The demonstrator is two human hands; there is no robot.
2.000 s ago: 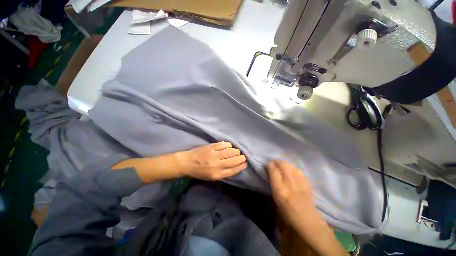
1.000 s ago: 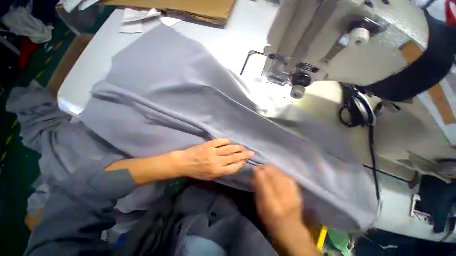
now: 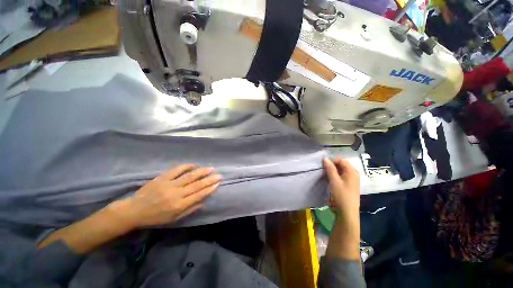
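The grey garment panel (image 3: 242,140) lies spread over the tabletop in front of the sewing machine (image 3: 337,73), with a straight seam (image 3: 270,173) running along it. My left hand (image 3: 175,194) lies flat on the panel with its fingers apart, over the line of the seam. My right hand (image 3: 342,177) pinches the panel's right end between thumb and fingers. The needle area is brightly lit, and the needle cannot be made out.
Black-handled scissors (image 3: 279,101) lie under the machine arm. Brown cardboard (image 3: 84,34) lies at the back left. Dark cloth pieces (image 3: 394,149) lie on the table's right. A yellow edge (image 3: 311,247) shows below the table, and a red cloth (image 3: 486,76) is at the far right.
The view has turned to the right, showing more of the machine. My right hand has moved along the seam to the panel's right end and taken hold there. My left hand now lies flatter.
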